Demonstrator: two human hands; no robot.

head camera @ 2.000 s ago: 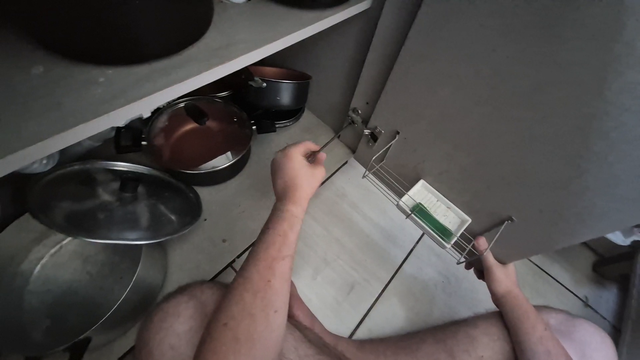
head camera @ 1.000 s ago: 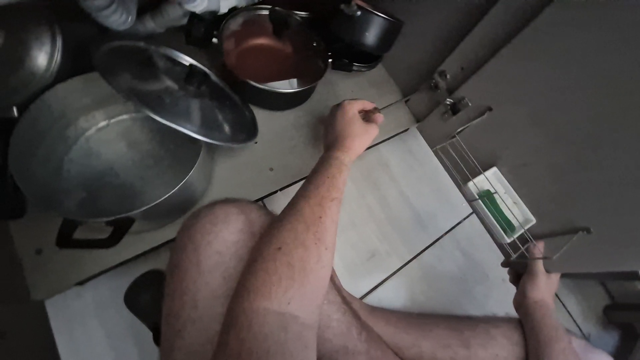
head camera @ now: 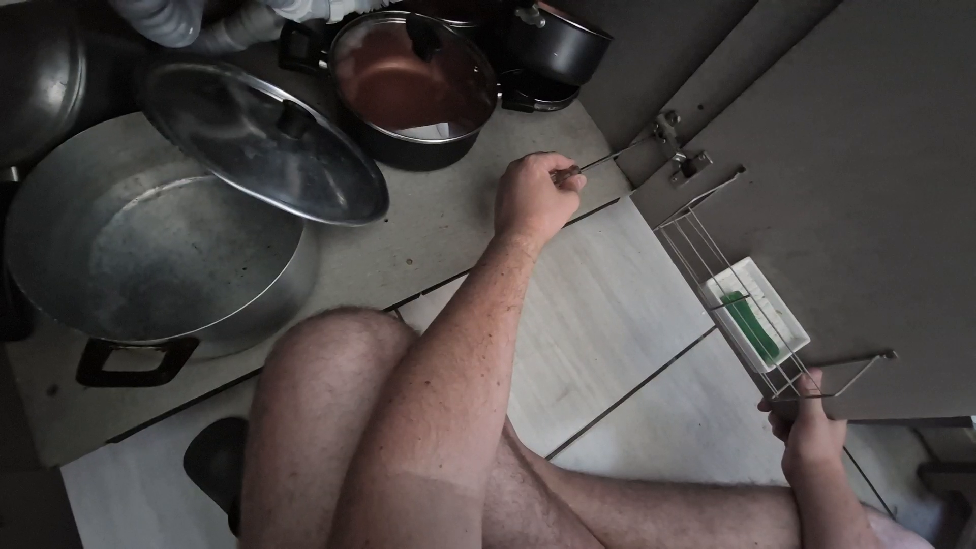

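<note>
My left hand (head camera: pixel 537 194) is closed around a screwdriver (head camera: pixel 606 159), its handle mostly hidden in the fist. The thin shaft reaches to a metal cabinet hinge (head camera: pixel 671 141) at the door's corner; exact tip contact is unclear. On the inner face of the grey cabinet door (head camera: pixel 862 198) is a wire rack (head camera: pixel 690 244). It holds a white plastic tray (head camera: pixel 789 324) with a green object (head camera: pixel 751 328) in it. My right hand (head camera: pixel 812 427) grips the rack's near end, thumb on the wires, other fingers partly hidden by the door's lower edge.
A large aluminum pot (head camera: pixel 191 259) with a tilted metal lid (head camera: pixel 263 141) stands on the cabinet floor (head camera: pixel 381 259). Behind are a lidded pot (head camera: pixel 415 76), a dark saucepan (head camera: pixel 557 46) and corrugated plastic pipes (head camera: pixel 229 30). My bent legs (head camera: pixel 320 396) are over the tiled floor (head camera: pixel 602 328).
The view has swung down and to the left, showing more of the large pot. My left hand keeps hold of the screwdriver by the hinge, and my right hand stays at the rack's end.
</note>
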